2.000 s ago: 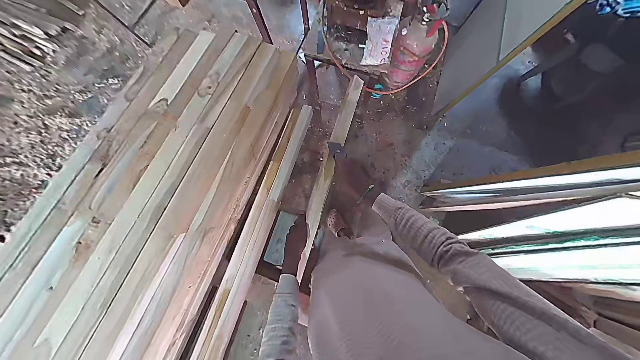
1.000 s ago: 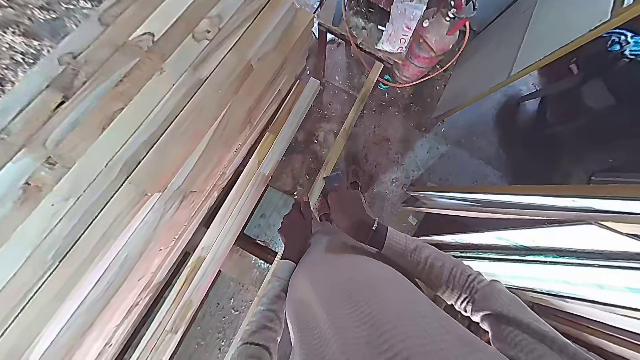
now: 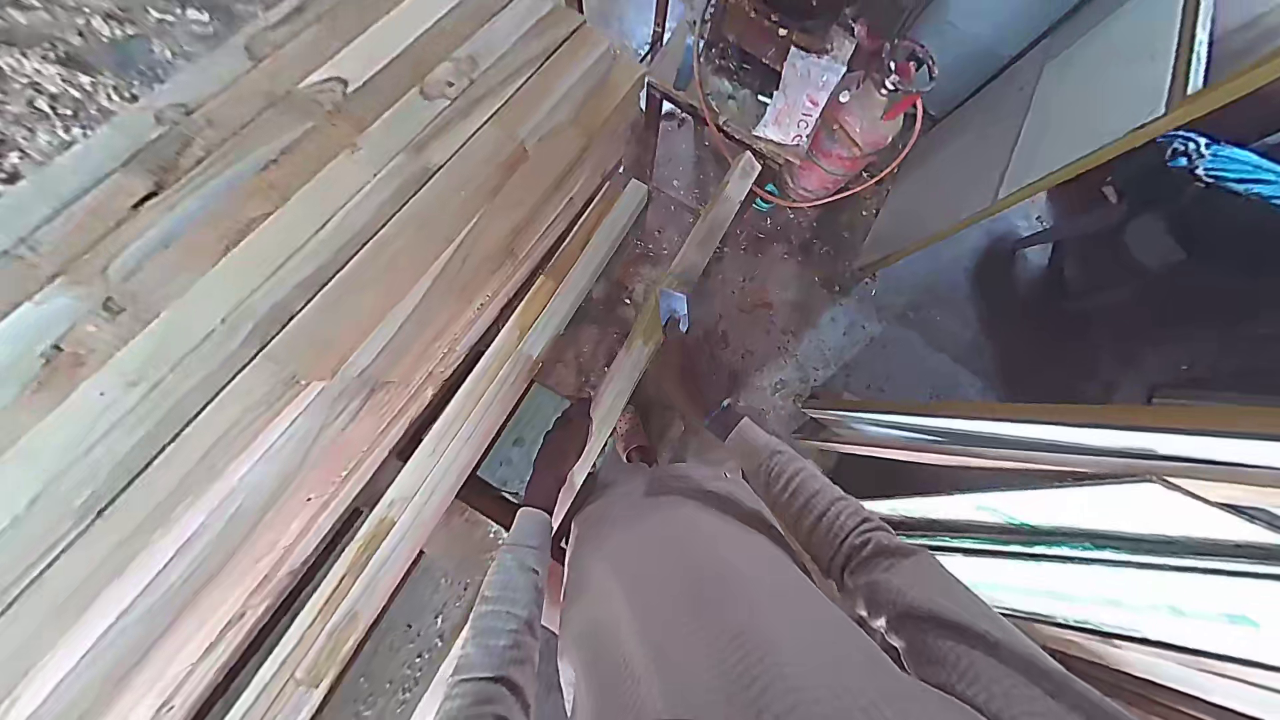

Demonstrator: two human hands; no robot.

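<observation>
A long narrow wooden strip [image 3: 700, 240] runs from near my body up toward the gas cylinder. My left hand [image 3: 560, 455] grips its near part from the left side. My right hand [image 3: 680, 375] is blurred and reaches to the strip's right side, close to a small flat light-coloured piece [image 3: 674, 309] that lies against the strip. The blur hides how the right fingers sit and whether they hold that piece.
Wide joined wooden boards [image 3: 300, 300] fill the left, with narrow strips [image 3: 520, 340] along their edge. A red gas cylinder [image 3: 840, 150] with an orange hose stands ahead. Long panels [image 3: 1080, 510] lie at right. Wood shavings [image 3: 70, 80] cover the ground at upper left.
My right hand, near my body beside my left hand one second ago, has moved forward along the strip. My left hand stays on the strip.
</observation>
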